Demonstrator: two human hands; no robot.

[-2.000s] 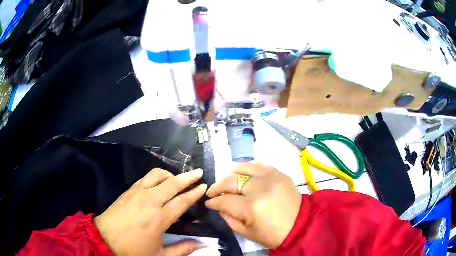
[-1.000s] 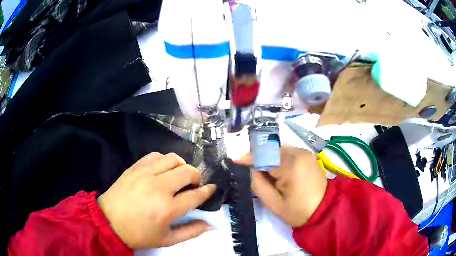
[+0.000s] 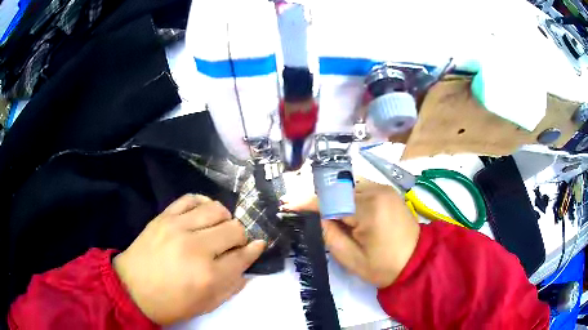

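Note:
The black garment lies left of the needle, with plaid cloth along its edge under the presser foot. My left hand presses flat on the garment and plaid edge, fingertips left of the seam. A black strip with a fringed edge hangs down toward me from below the foot. My right hand has a finger and thumb at the strip's right side, partly hidden behind the grey-blue cylinder. Its hold on the strip is partly hidden.
The white machine head with a blue stripe fills the top. Scissors with green and yellow handles lie right of my right hand, beside a black device. Brown cardboard is fixed to the machine. Plaid cloth is piled upper left.
From the earliest frame, my right hand has moved right, away from my left fingertips, and behind the cylinder. The fringed strip now shows below the foot. More plaid shows beside my left fingers.

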